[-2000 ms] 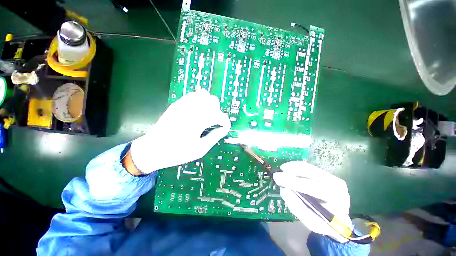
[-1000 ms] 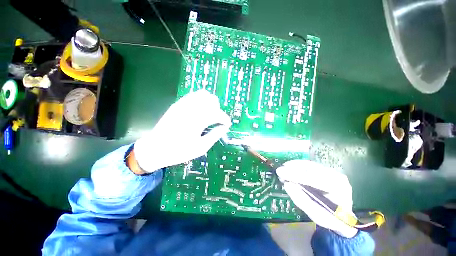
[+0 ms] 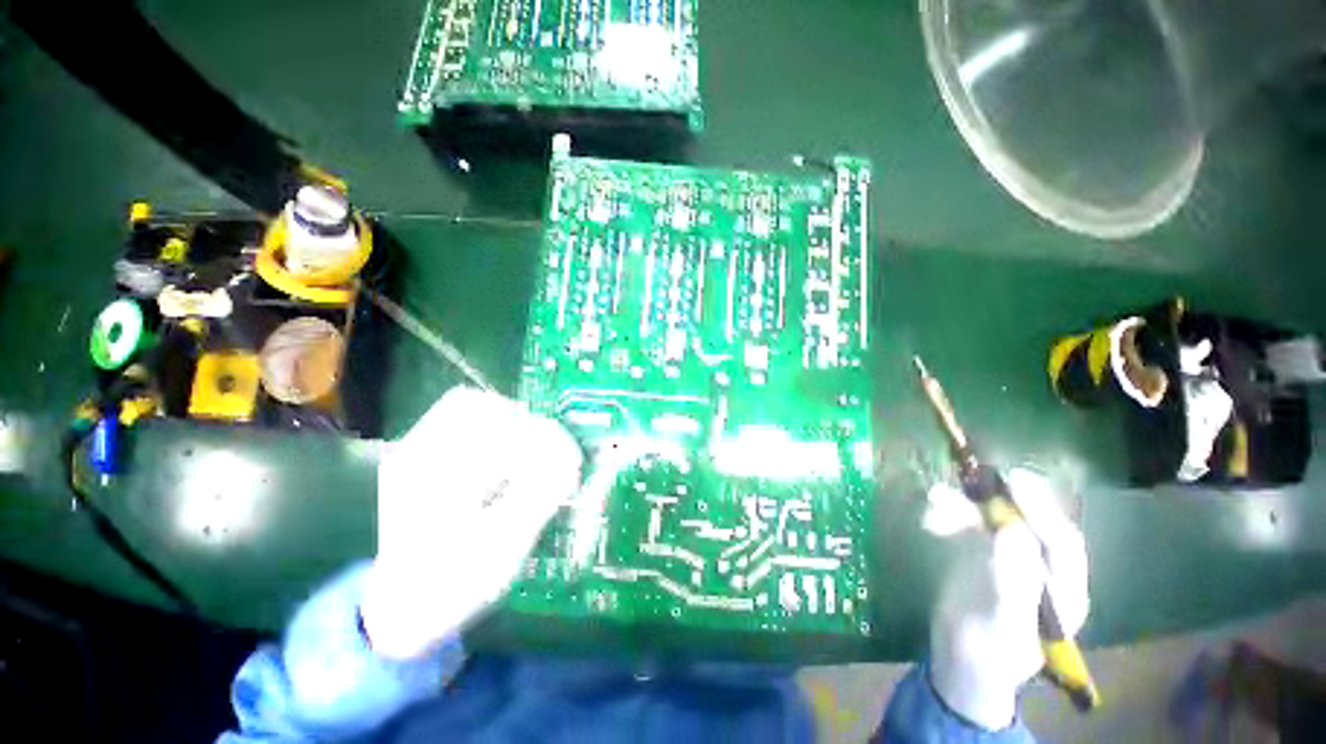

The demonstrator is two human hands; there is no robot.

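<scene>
A large green circuit board (image 3: 698, 422) lies in front of me, its silvery joints and tracks facing up, with a bright glare across its middle. My gloved right hand (image 3: 1006, 589) holds a soldering iron (image 3: 966, 462) beside the board's right edge, its tip pointing up and away from the board. My white-gloved left hand (image 3: 473, 509) is over the board's left edge with its fingers drawn together. A thin strand (image 3: 436, 342) runs up and left from near its fingers. Whether the fingers grip the strand is hard to tell.
A black compartment tray (image 3: 367, 356) at left holds a bottle (image 3: 320, 230), a yellow square (image 3: 224, 385), a round tin (image 3: 303, 361) and a green reel (image 3: 118, 334). Another board (image 3: 560, 66) sits behind. A clear hood (image 3: 1073, 116) is upper right, the iron stand (image 3: 1083, 364) at right.
My right hand has swung the iron off the board to the right. My left hand has moved left and down. The view has shifted, showing more of the board behind.
</scene>
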